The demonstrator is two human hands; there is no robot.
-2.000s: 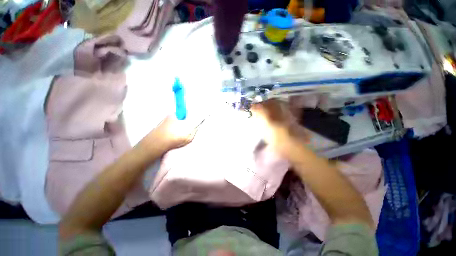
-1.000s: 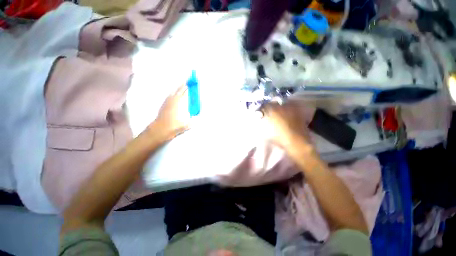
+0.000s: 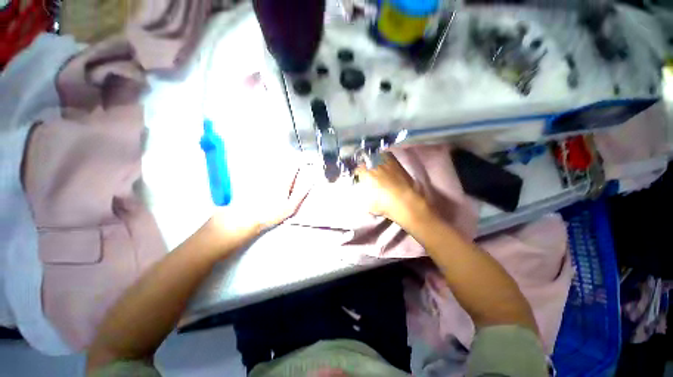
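Note:
A dusty-pink garment panel (image 3: 332, 213) lies bunched under the head of the white sewing machine (image 3: 457, 103), partly washed out by glare. My right hand (image 3: 387, 188) rests on the panel just right of the presser foot (image 3: 332, 166), fingertips close to the needle area. My left hand (image 3: 258, 210) lies at the panel's left edge, its fingers washed out by glare. Whether either hand pinches the cloth cannot be told. A blue finger-length tool (image 3: 216, 166) lies flat above my left hand.
Pink panels with a pocket flap (image 3: 70, 245) and white cloth lie at left. A black flat rectangle (image 3: 487, 180) and red items (image 3: 575, 153) are at right. A blue crate (image 3: 594, 294) stands beside hanging pink cloth (image 3: 527, 265). A yellow pot (image 3: 402, 22) sits on the machine.
The view has shifted and come closer to the machine. The pink panel has moved up from the table's front edge and is more bunched by my right hand. Both hands remain near the cloth.

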